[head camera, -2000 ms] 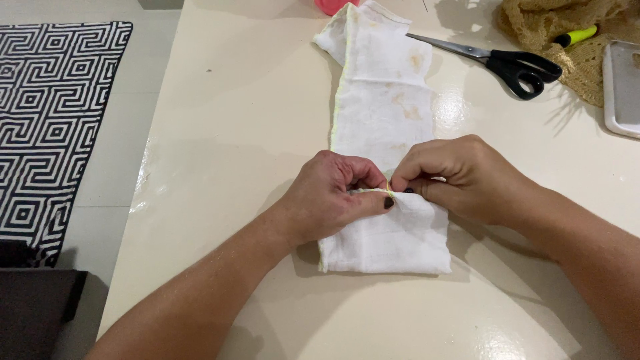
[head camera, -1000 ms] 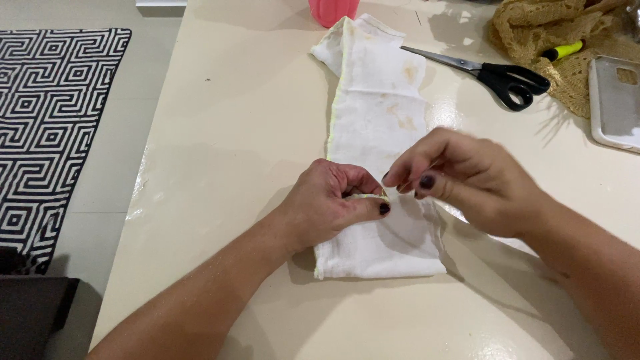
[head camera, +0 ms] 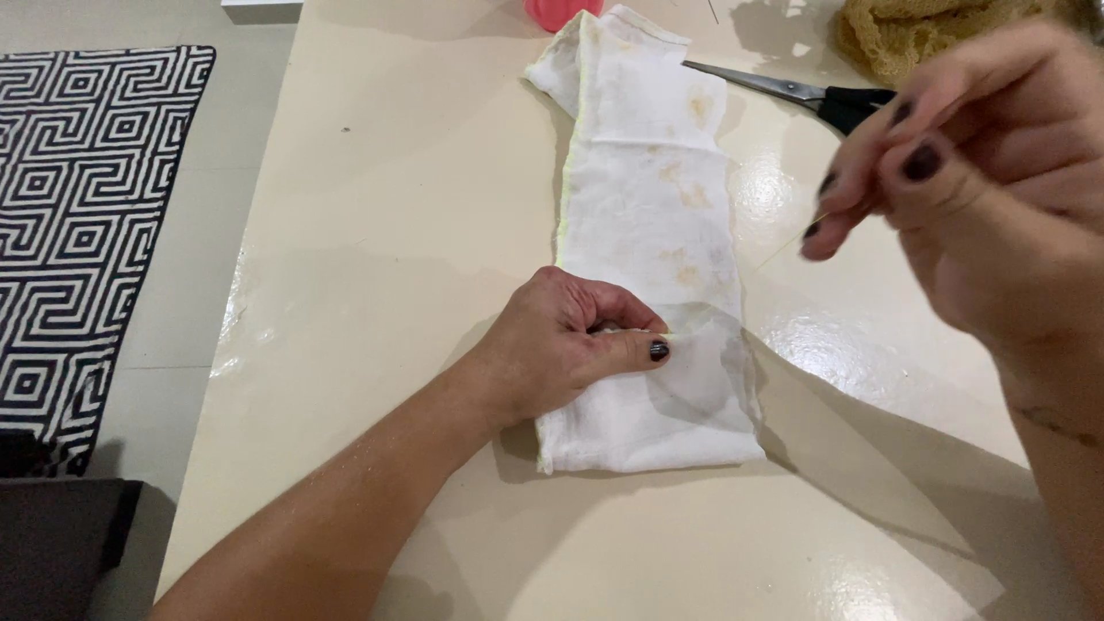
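A long strip of white cloth (head camera: 651, 198) with yellow-green stitched edging and tan stains lies on the table, its near end folded over. My left hand (head camera: 591, 341) pinches the folded edge between thumb and fingers. Up at the right, my right hand (head camera: 966, 164) is raised off the cloth with its fingertips together. A fine yellow-green thread (head camera: 780, 250) runs from those fingertips toward the cloth; whether a needle is between them cannot be told.
Black-handled scissors (head camera: 789, 89) lie beyond the cloth, their tip by its far right edge and their handles partly behind my right hand. A tan knitted fabric (head camera: 906, 39) is at the back right, a pink object (head camera: 561, 10) at the back. The glossy table (head camera: 388, 216) has its edge at left.
My right hand has moved from the folded edge, up and to the right, drawing the thread out. My left hand keeps its pinch on the cloth.
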